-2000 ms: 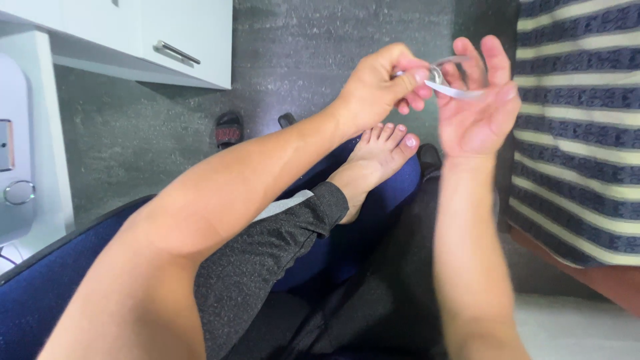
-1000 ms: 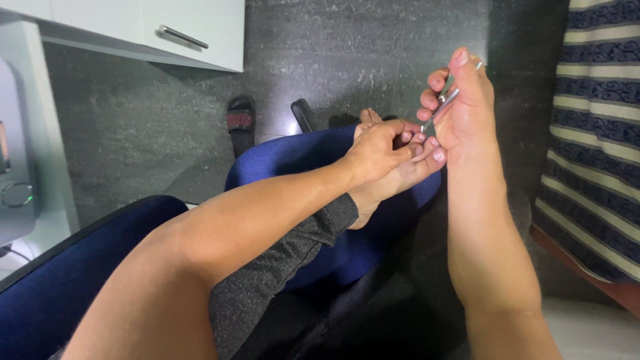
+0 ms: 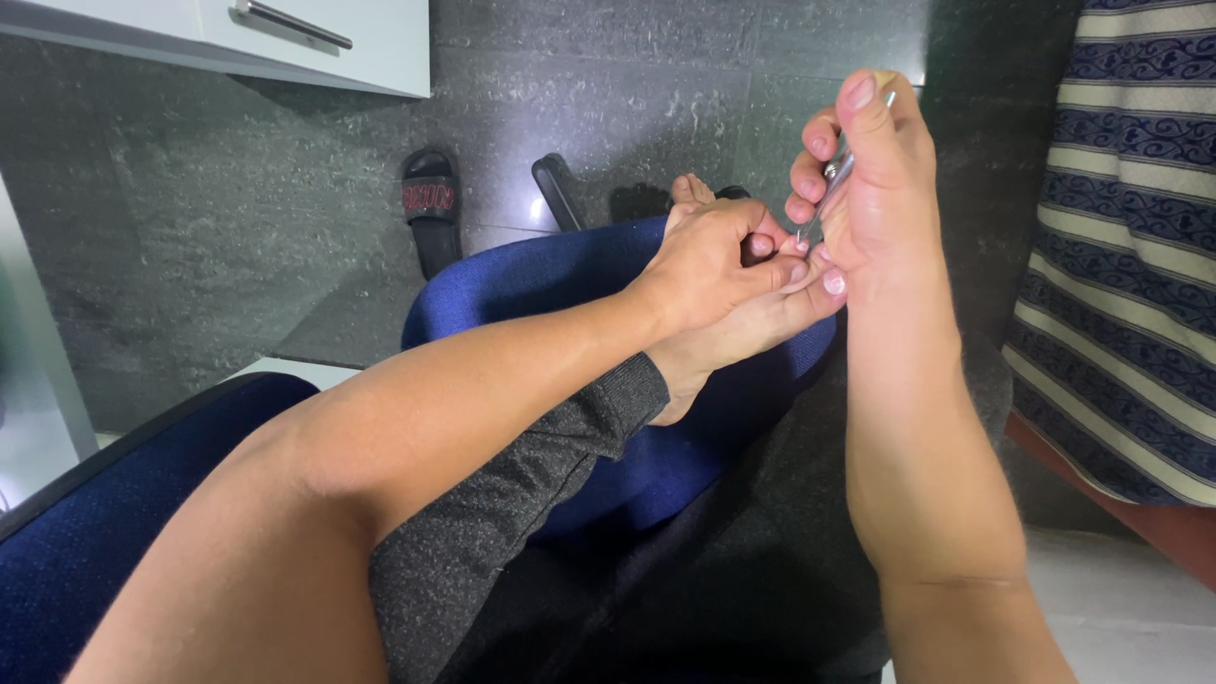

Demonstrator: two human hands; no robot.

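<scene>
A bare foot (image 3: 722, 328) rests on a blue fabric chair seat (image 3: 532, 275), its leg in dark grey sweatpants (image 3: 494, 522). My left hand (image 3: 712, 256) lies over the foot, with thumb and fingers pinching a toe. In my right hand (image 3: 869, 180) is a shiny metal nail clipper (image 3: 829, 190), held palm-up between the curled fingers and the thumb side. The clipper's lower end meets the tip of the pinched toe. Light polish or shine shows on the big toenail (image 3: 834, 282). Whether the clipper's jaws are closed is too small to tell.
A black slide sandal (image 3: 432, 209) lies on the grey tile floor (image 3: 608, 104), beside a black chair-base leg (image 3: 558, 193). White drawers (image 3: 380, 57) stand at the upper left. A blue chair back (image 3: 152, 446) is at the lower left, and a striped cloth (image 3: 1121, 237) hangs at the right.
Two seconds ago both hands held the metal tool above the foot, apart from the toes. Since then my left hand has come down onto the toes and my right hand has brought the tool to them.
</scene>
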